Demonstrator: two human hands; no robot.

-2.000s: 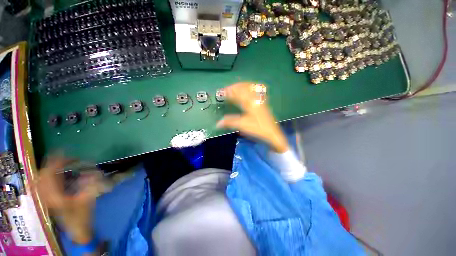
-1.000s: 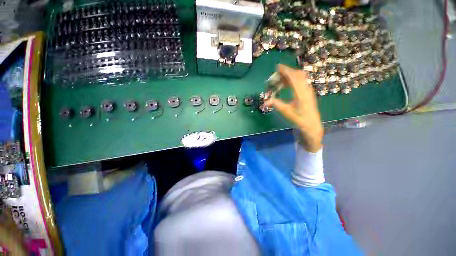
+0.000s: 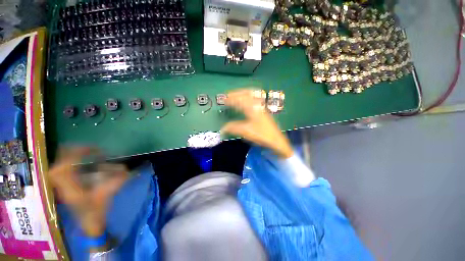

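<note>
Small round dark components (image 3: 157,103) with thin wires stand in a spaced row on the green mat. My right hand (image 3: 257,122) is blurred over the right part of this row, thumb and fingers apart, hiding some components. Nothing shows in its grip. Two circuit board modules lie at the row's right end; one (image 3: 276,101) is in plain view, the other (image 3: 259,95) is partly behind my fingers. My left hand (image 3: 86,188), with a blue wristband (image 3: 93,241), is strongly blurred at the front left mat edge. A greyish shape shows between its fingers; I cannot tell whether it is held.
A clear tray (image 3: 120,46) of dark parts lies back left. A silver-white screw feeder (image 3: 233,56) stands at the back, with a heap of modules (image 3: 357,56) to its right. White small hardware (image 3: 204,139) lies at the front edge. Printed cardboard (image 3: 23,204) bearing modules is at left.
My left hand has come up from the lower left corner to the mat's front edge. My right hand has moved left from the modules to the row. A second module now lies at the row's end.
</note>
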